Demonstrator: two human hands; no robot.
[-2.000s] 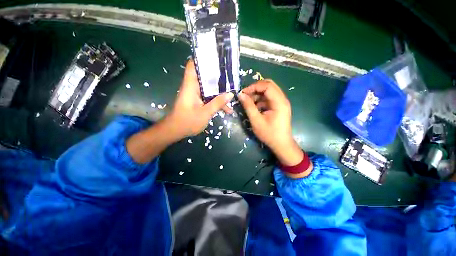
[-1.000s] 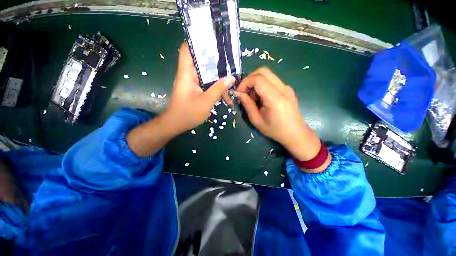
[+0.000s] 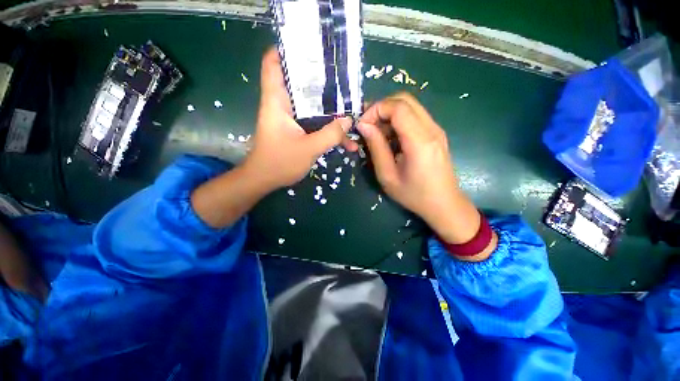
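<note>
An open phone assembly (image 3: 320, 59) is upright in the view at top centre, its far end cut off by the frame edge. It shows a pale battery area with dark strips beside it. My left hand (image 3: 287, 145) holds it by its left side and near end, thumb at the lower edge. My right hand (image 3: 410, 149) has thumb and index fingertips pinched at the phone's lower right corner. Whether a small part is between them is hidden. Small white pieces (image 3: 320, 193) lie scattered on the bench below and beside the hands.
Stacked phone assemblies (image 3: 119, 108) lie at left. A blue bin (image 3: 567, 134) with small white pieces stands at right, beside clear plastic bags (image 3: 663, 167). A single phone assembly (image 3: 585, 219) lies below the bin. A whitish rail (image 3: 477, 52) crosses behind. Part of another person's arm (image 3: 16, 260) shows at far left.
The view has shifted, so the bin and single phone sit further right. The phone's circuit-board end has left the frame at the top. Both hands stay at the phone's lower end.
</note>
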